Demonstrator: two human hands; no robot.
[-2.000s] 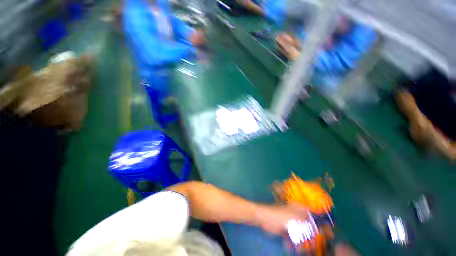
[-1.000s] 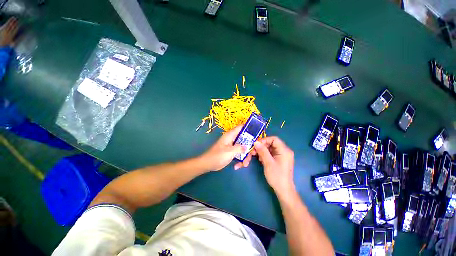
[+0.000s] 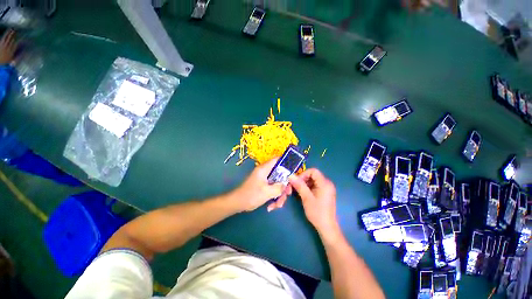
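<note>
My left hand [image 3: 255, 188] holds a part-built phone [image 3: 286, 166], tilted, screen end pointing up and right. My right hand [image 3: 315, 195] has its thumb and fingertips at the phone's lower right edge; whether a strip is pinched there is too small to tell. A loose pile of orange-yellow strips [image 3: 268, 140] lies just beyond the phone, partly hidden by it. A few single strips lie around the pile, one above it [image 3: 278, 105].
A crowded cluster of phones [image 3: 402, 178] lies on the right. Single phones [image 3: 307, 40] lie along the far bench. A row of phones [image 3: 513, 97] is at far right. On the left are a clear plastic bag [image 3: 105, 153], a metal post [image 3: 154, 38] and a blue stool [image 3: 79, 230].
Since one second ago, both hands and the held phone appear slightly lower and further left. Phones on the far strip have shifted left, and another shows there. The earliest frame is blurred.
</note>
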